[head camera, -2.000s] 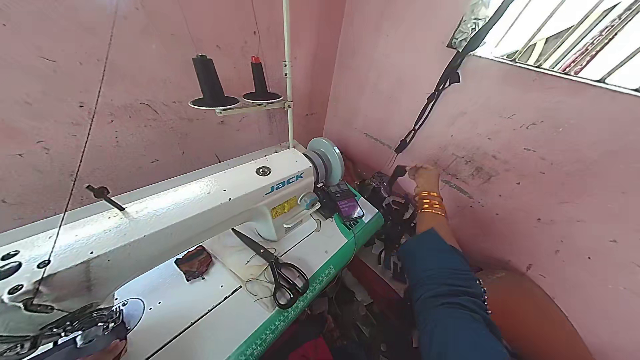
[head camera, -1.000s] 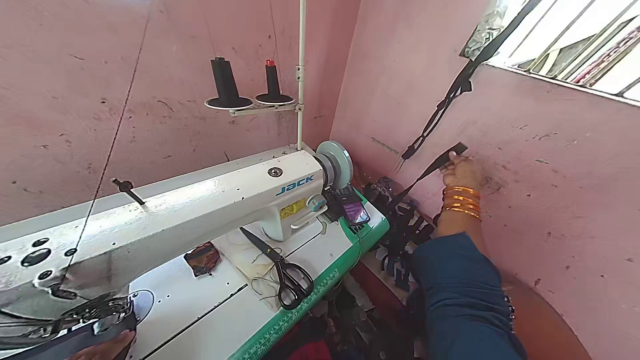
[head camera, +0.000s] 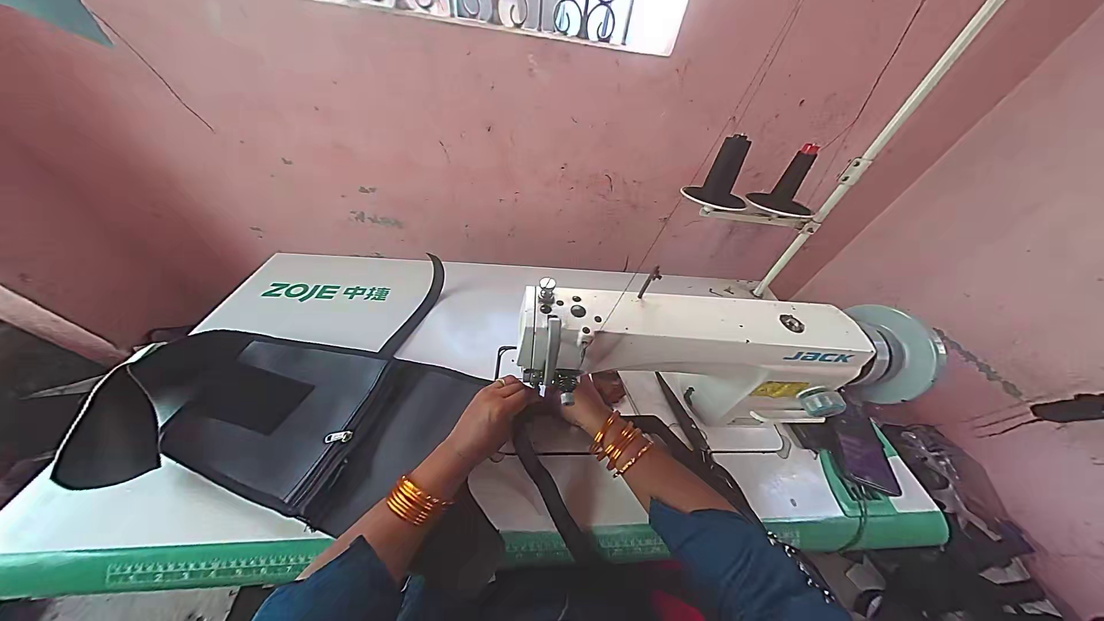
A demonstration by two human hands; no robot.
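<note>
Under the head of a white sewing machine [head camera: 690, 332], my left hand [head camera: 493, 414] pinches the edge of black fabric [head camera: 431, 405] close to the needle area. My right hand [head camera: 586, 404] is just right of the presser foot, its fingers partly hidden by the machine head, on the same work. A black strap [head camera: 552, 500] hangs between my wrists over the table edge. Left of my hands lies a black bag panel [head camera: 267, 423] with a zipper pull [head camera: 338, 437]. Black-handled scissors [head camera: 686, 418] lie partly behind my right forearm.
Two dark thread cones [head camera: 729, 172] stand on a holder behind the machine. A phone [head camera: 865, 453] lies near the handwheel [head camera: 914, 354]. Dark scraps [head camera: 966, 500] are piled right of the table. The table has a green front edge [head camera: 216, 565] with a printed ruler.
My right hand has moved from a black strip by the right wall to the needle area. The view has swung left, and the scissors now lie partly behind my right arm.
</note>
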